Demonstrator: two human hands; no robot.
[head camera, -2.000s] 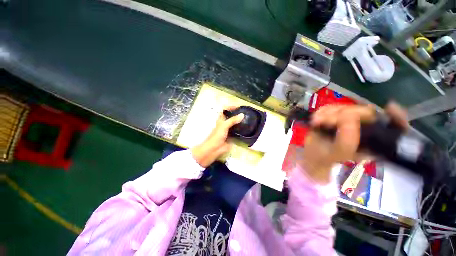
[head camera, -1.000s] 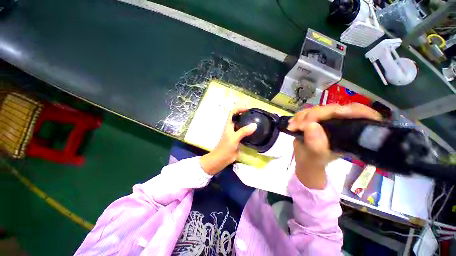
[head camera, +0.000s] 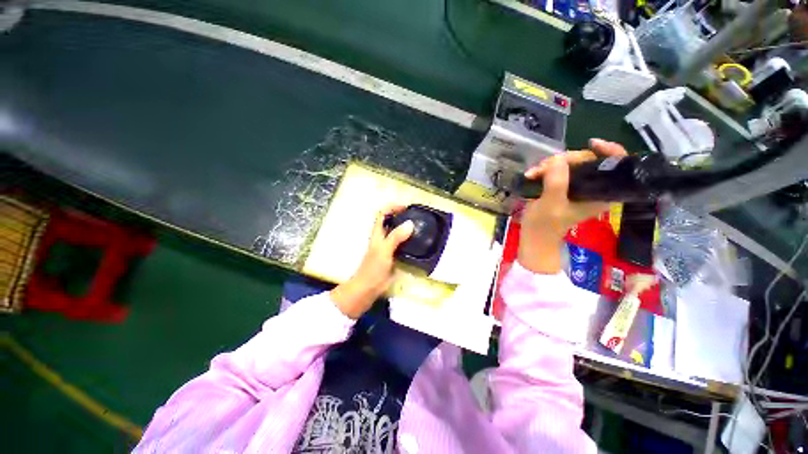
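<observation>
My left hand holds a black rounded camera housing on the yellow pad, thumb on its dome. A white part lies under or beside the housing; how they join is not clear. My right hand grips a black electric screwdriver, held nearly level. Its thin end is at the grey metal screw feeder, behind the pad. Whether the bit touches a screw cannot be told.
A tangled clear pile lies left of the pad. A red mat with packets and a pale tube is at the right. White camera units stand behind. A red stool is at the far left.
My right hand first brought the screwdriver to the housing, then moved it away and up to the feeder. My left hand still holds the housing on the pad.
</observation>
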